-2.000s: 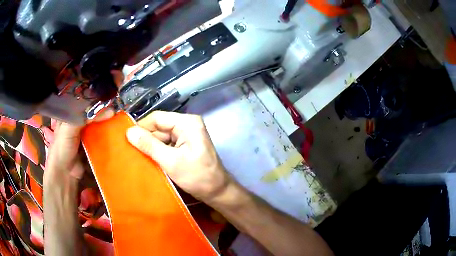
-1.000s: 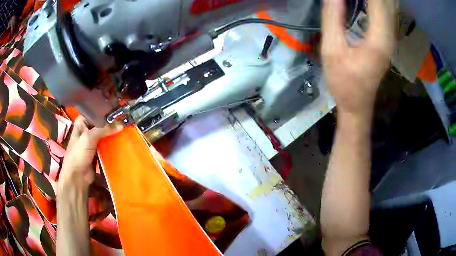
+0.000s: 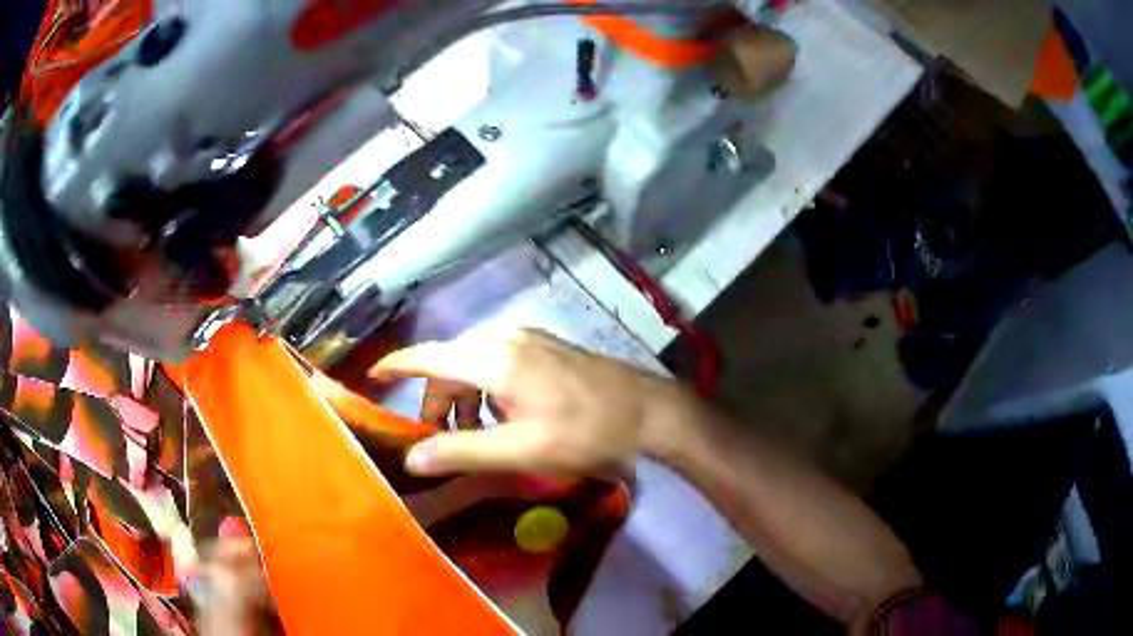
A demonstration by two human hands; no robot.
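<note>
A long orange panel [image 3: 317, 497] with pale edge lines runs from the needle area [image 3: 230, 326] of the grey sewing machine [image 3: 522, 186] down to the bottom edge. A patterned panel [image 3: 478, 534] shows beside it at the right. My right hand [image 3: 522, 404] is just right of the orange panel, over the patterned one, with thumb and index finger apart and nothing seen in it. My left hand [image 3: 227, 578] is a small blur at the lower left, beside the orange panel; its fingers and any hold are unclear.
A heap of patterned pieces [image 3: 75, 460] lies at left. The white tabletop [image 3: 646, 534] is under the panels. A red cord [image 3: 696, 354] hangs at the table's edge. A round yellow spot [image 3: 541, 529] shows on the patterned panel. Dark items [image 3: 919, 249] lie on the floor at right.
My right hand has come down from the machine's far end to beside the orange panel. My left hand has left the needle area and moved down. The view has shifted.
</note>
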